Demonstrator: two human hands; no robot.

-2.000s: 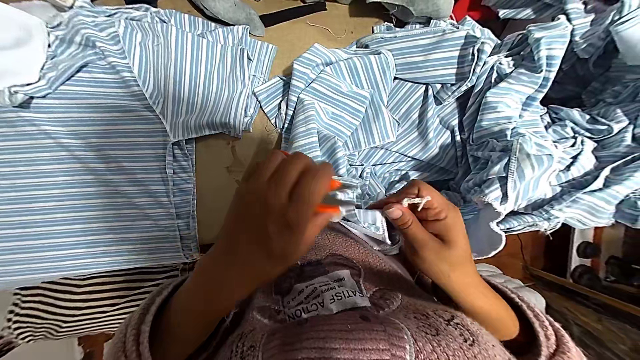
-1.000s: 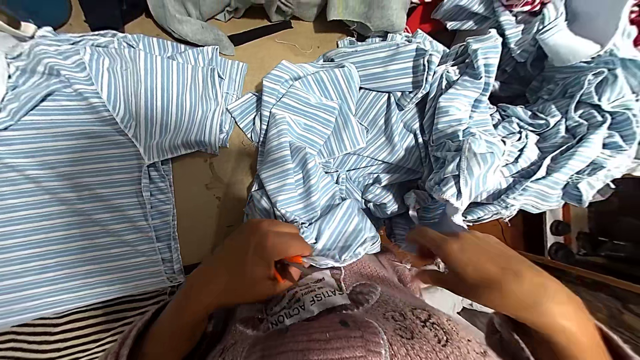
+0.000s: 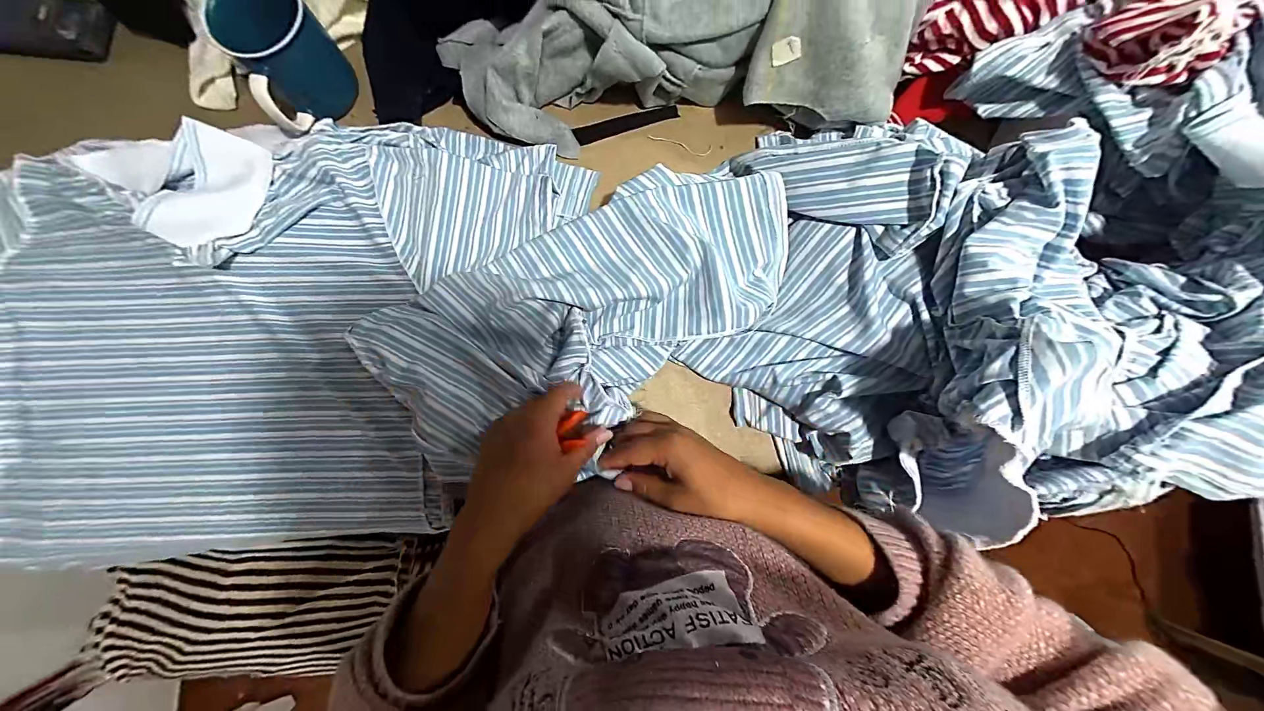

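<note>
My left hand [image 3: 523, 459] is closed around a small tool with orange handles [image 3: 571, 432], whose kind I cannot tell; its working end is hidden. Beside it, my right hand [image 3: 671, 464] pinches an edge of a blue and white striped garment [image 3: 632, 267] close to my chest. The garment lies bunched above both hands, and part of it covers a flat striped shirt [image 3: 197, 395] with a white collar [image 3: 212, 188] at the left. More blue striped fabric [image 3: 839, 316] is heaped to the right.
A blue mug [image 3: 286, 59] stands at the top left. Grey garments [image 3: 632, 49] and a dark strip [image 3: 625, 125] lie across the back. Red and white striped cloth [image 3: 1155, 49] is at the top right. Black and white striped fabric [image 3: 257, 607] hangs at the lower left.
My hands have come together at the garment's edge, the right one moving in from the right. The held garment now spreads leftward over the flat shirt. The view has shifted.
</note>
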